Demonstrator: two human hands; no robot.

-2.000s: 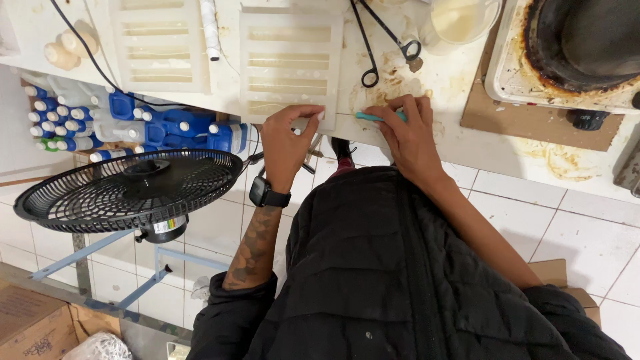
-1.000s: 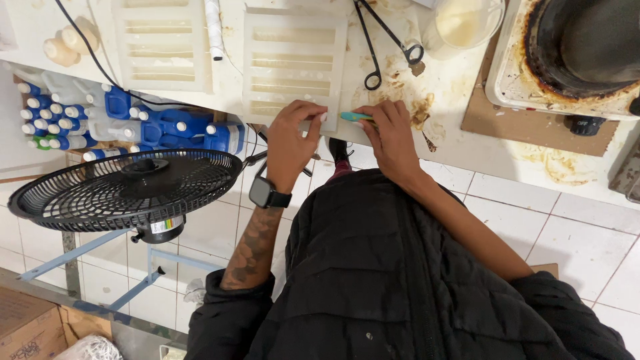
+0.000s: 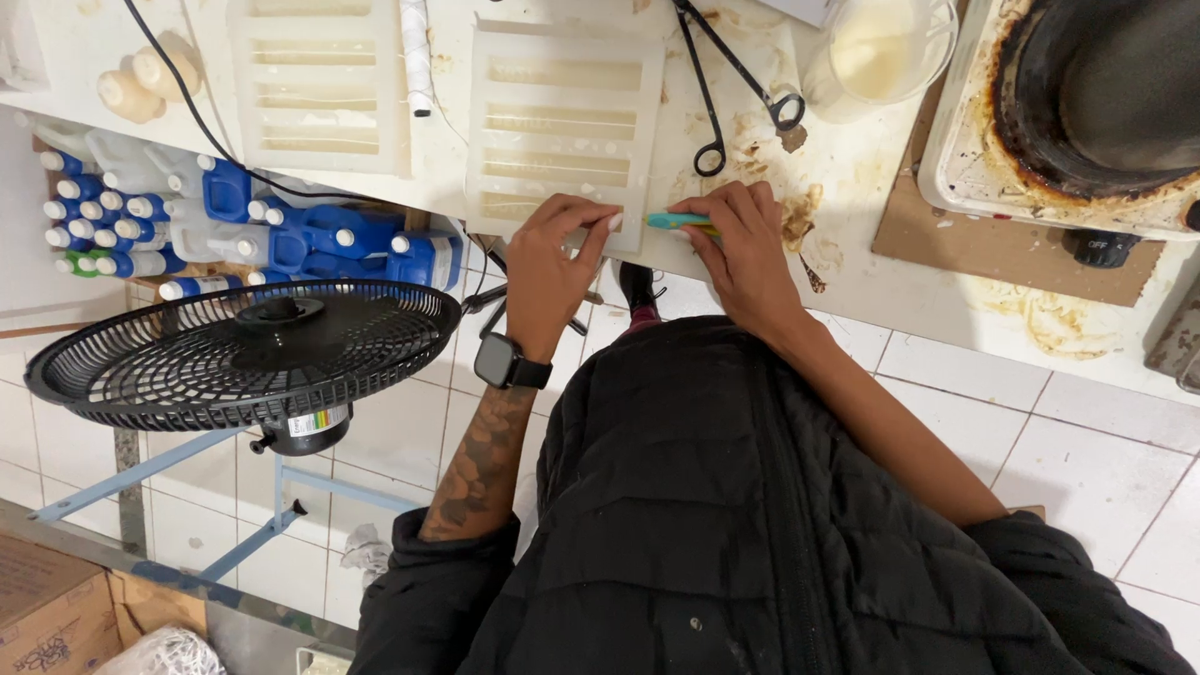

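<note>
My left hand [image 3: 562, 253] is at the near edge of a pale slotted mold [image 3: 566, 141], thumb and index fingertip pinched together; whether something thin lies between them is too small to tell. Thin wicks or threads run along the mold's slots. My right hand [image 3: 741, 244] grips a small turquoise and yellow tool [image 3: 680, 221], its tip pointing left toward the mold's near right corner. Black scissor-like tongs [image 3: 717, 94] lie on the worktop above my right hand. A second slotted mold [image 3: 314, 89] sits further left, with a white thread spool [image 3: 416, 61] beside it.
A clear plastic cup [image 3: 877, 58] with pale content stands right of the tongs. A stained hot plate [image 3: 975, 187] holds a dark pot [image 3: 1116, 94], on cardboard. Brown stains mark the worktop [image 3: 844, 244]. A black fan [image 3: 253, 352] and blue jugs [image 3: 347, 234] are at left, below the table.
My right hand and the turquoise tool have moved left, nearer my left hand and the mold's corner. My left hand stays near the mold's near edge.
</note>
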